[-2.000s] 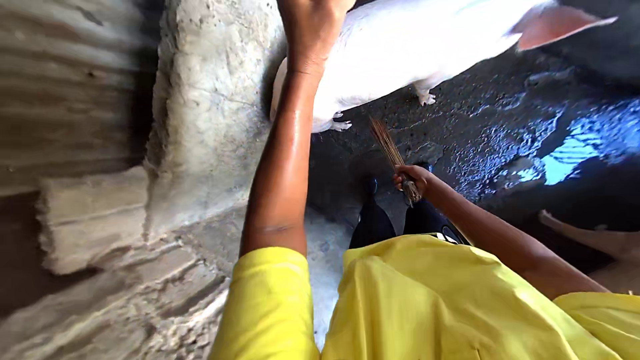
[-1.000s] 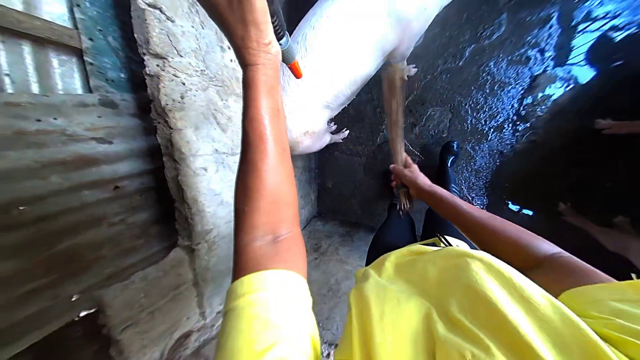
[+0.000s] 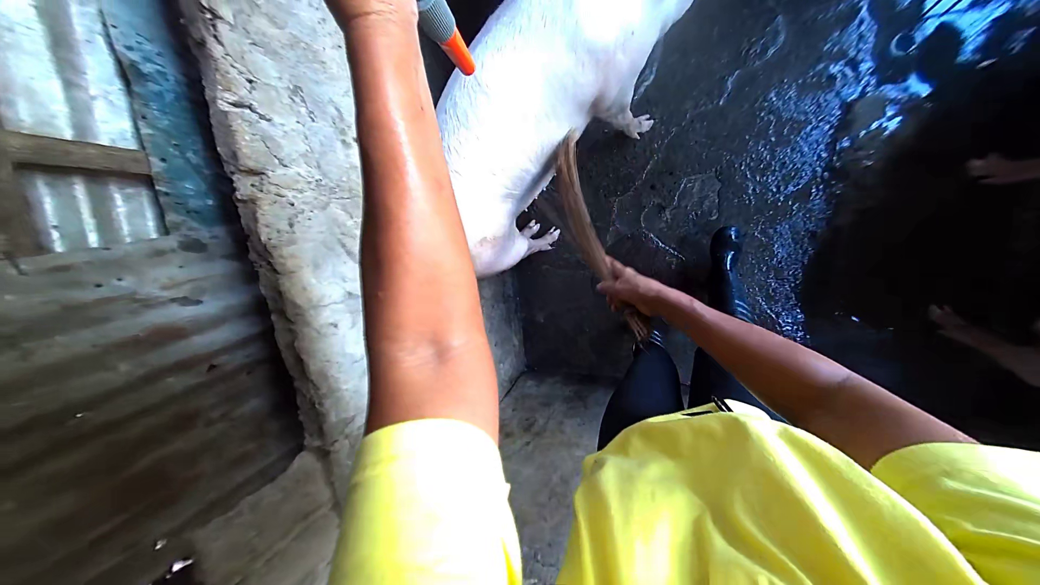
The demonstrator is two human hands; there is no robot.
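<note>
My left hand (image 3: pixel 370 6) is at the top edge, cut off so that its fingers are hidden. Just beside its wrist a grey hose nozzle with an orange tip (image 3: pixel 459 53) points down toward the back of a white pig (image 3: pixel 528 106); what holds the nozzle is out of view. The pig's head is beyond the top edge. My right hand (image 3: pixel 634 288) grips a stick broom (image 3: pixel 581 203), a bundle of thin brown sticks, near its lower end. The broom's far end reaches up to the pig's belly, between its front and hind legs.
A rough concrete wall (image 3: pixel 284 203) runs along the left, with rusty corrugated metal sheets (image 3: pixel 122 366) past it. The dark floor (image 3: pixel 691 179) is wet and shiny. My black boot (image 3: pixel 725 252) stands on it. Pale limbs (image 3: pixel 987 345), perhaps of other pigs, show in the dark at right.
The nozzle, out of sight two seconds ago, has come into view beside my left wrist. The broom, tilted short of the pig at first, now reaches its belly. The view has shifted.
</note>
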